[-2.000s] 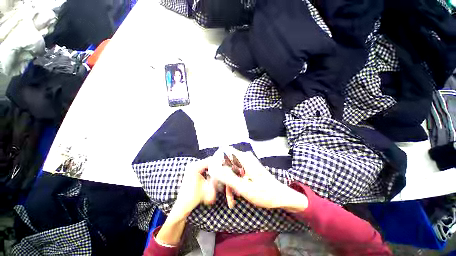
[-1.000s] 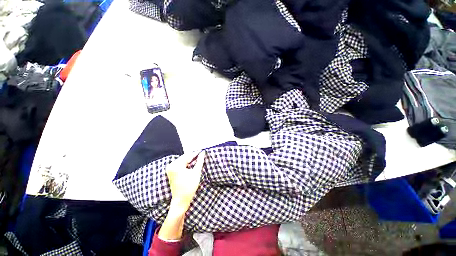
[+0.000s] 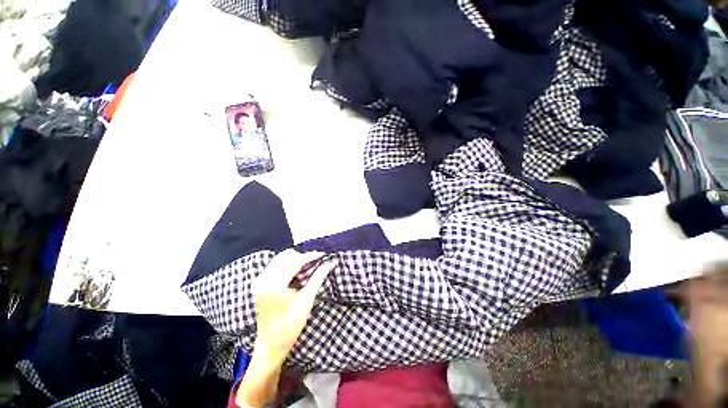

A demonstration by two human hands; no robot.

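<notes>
A navy garment with navy-and-white checked lining [image 3: 399,327] lies over the table's front edge and my lap. My left hand [image 3: 286,299] pinches a fold of the checked cloth near its upper edge, left of centre. A plain navy panel [image 3: 246,227] lies on the table just beyond that hand. A blurred, skin-coloured shape that may be my right hand [image 3: 709,339] is cut off by the right edge, away from the garment; its fingers and anything in it cannot be made out.
A lit smartphone [image 3: 249,139] lies on the white table [image 3: 152,207]. A large navy and checked garment pile [image 3: 495,72] covers the far right side. Thread scraps [image 3: 89,283] lie at the left edge. Grey striped garments [image 3: 706,147] are at far right. A blue bin [image 3: 638,323] stands below the table.
My right hand was at the cloth beside my left hand, then out of view; a blurred shape now shows at the right edge. My left hand still holds the cloth. The phone screen's picture differs.
</notes>
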